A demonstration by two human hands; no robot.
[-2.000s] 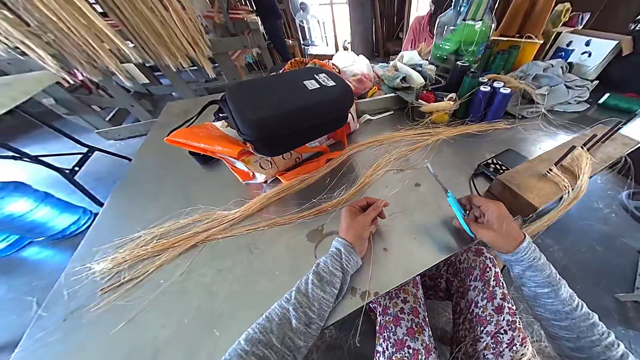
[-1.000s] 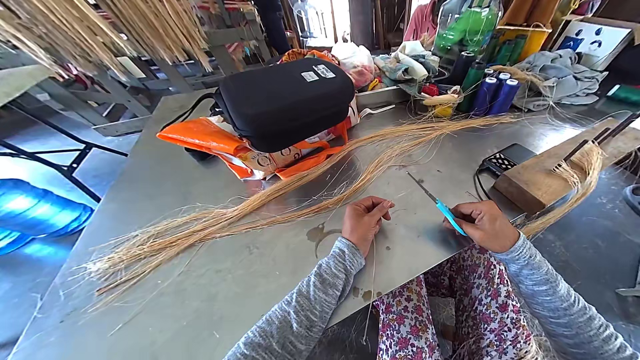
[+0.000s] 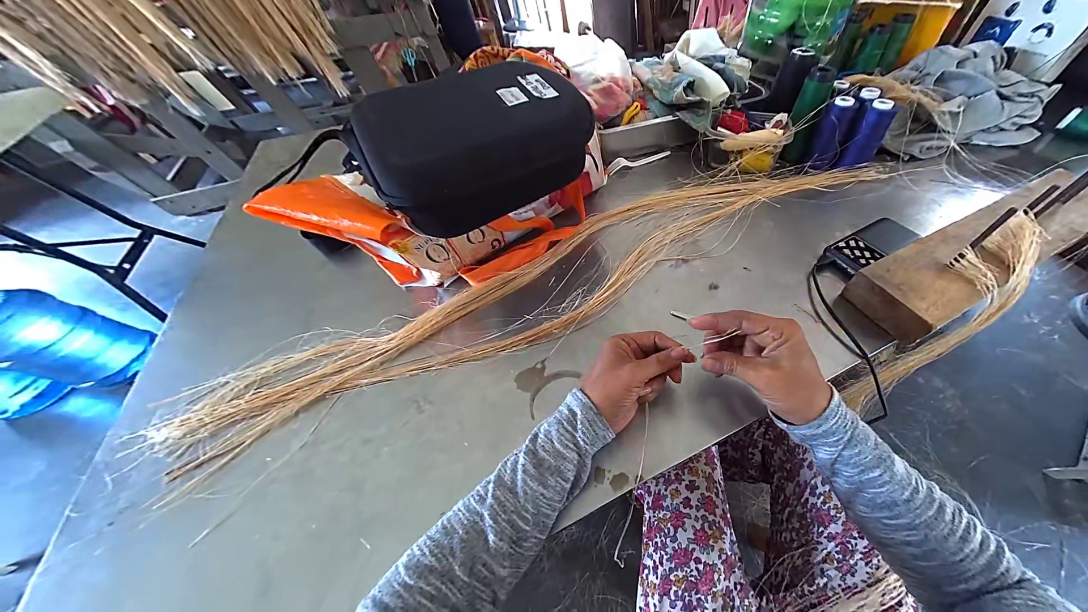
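Note:
My left hand (image 3: 636, 374) pinches a thin pale fiber strand (image 3: 643, 442), which hangs down past the table edge. Close on its right, my right hand (image 3: 761, 357) has thumb and fingers pinched on a fine strand running between the two hands. A narrow metal tip (image 3: 680, 315) shows just beyond the right fingers; the rest of that tool is hidden. Behind the hands, long bundles of straw-coloured fiber (image 3: 510, 293) stretch diagonally over the metal table (image 3: 323, 510). More fiber (image 3: 1016, 263) hangs from the metal prongs of a wooden block (image 3: 926, 285) at the right.
A black zip case (image 3: 472, 140) rests on an orange plastic bag (image 3: 327, 208). Blue thread spools (image 3: 865, 134), cloths (image 3: 969, 98) and a white plastic fork (image 3: 639, 161) lie at the back. A black device (image 3: 875, 246) with a cable is beside the wooden block.
My right hand has moved left, close to my left hand. The turquoise-handled scissors, plain in the earlier frames, are now mostly out of sight. My left hand has stayed nearly in place.

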